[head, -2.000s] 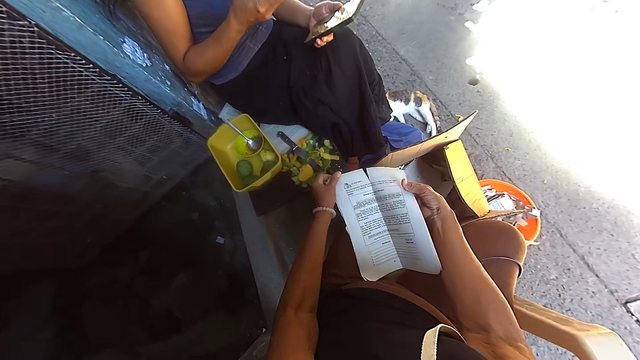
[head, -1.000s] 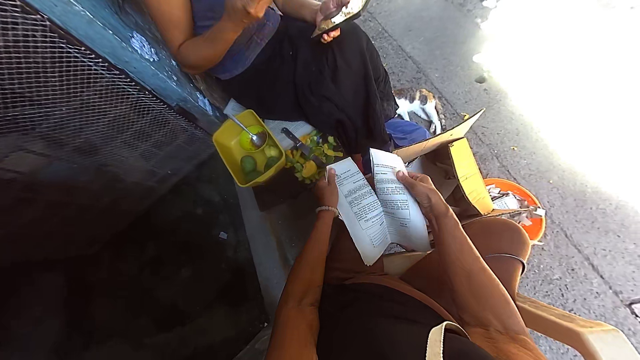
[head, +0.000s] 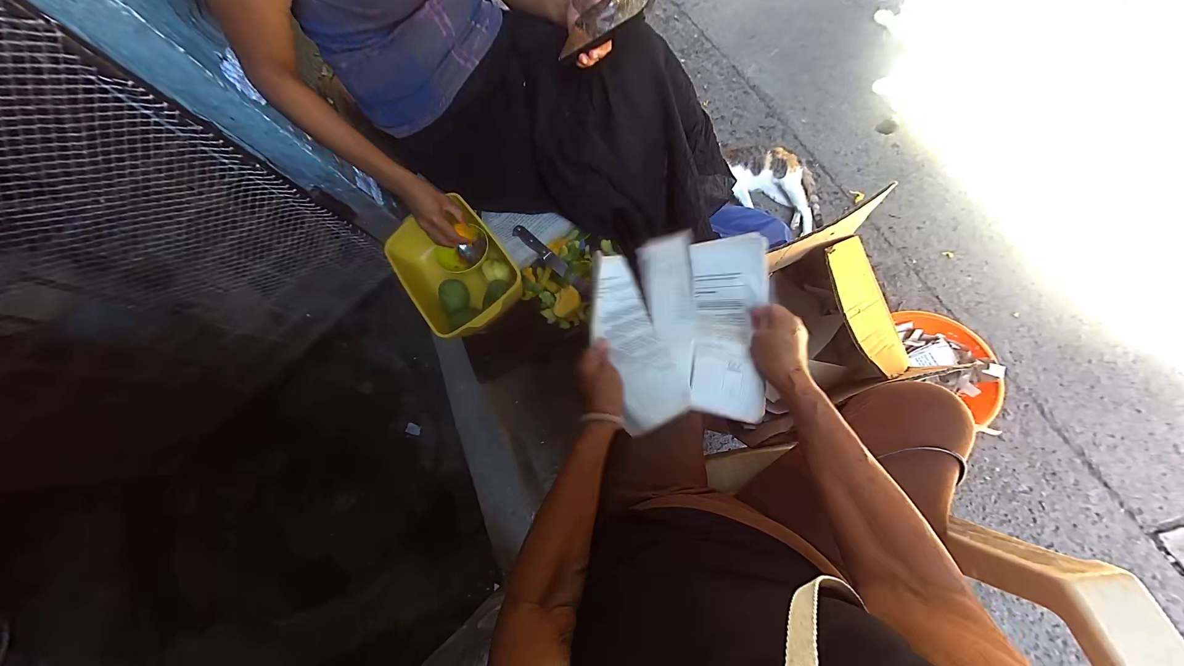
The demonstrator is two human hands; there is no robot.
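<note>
My left hand (head: 601, 381) grips the left edge of printed paper sheets (head: 640, 356). On the right side, my right hand (head: 779, 344) holds the other part of the printed paper (head: 729, 324). A tear or gap runs between the parts from the top, and they meet or overlap low down; motion blurs them. Beyond my left hand lie yellow-green peels or leaves (head: 562, 298) with a black-handled knife (head: 538, 248). An open cardboard box (head: 868, 305) stands just past my right hand.
A seated person's hand (head: 437, 211) reaches into a yellow container (head: 416, 282) with green fruit (head: 454, 295). An orange tub (head: 992, 398) of paper scraps stands right of the box. A cat (head: 775, 178) lies on the pavement. Wire mesh (head: 139, 157) borders the left.
The sheets have risen and spread, with a narrow flap now upright between the two parts. The other person's hand has come down to the yellow container.
</note>
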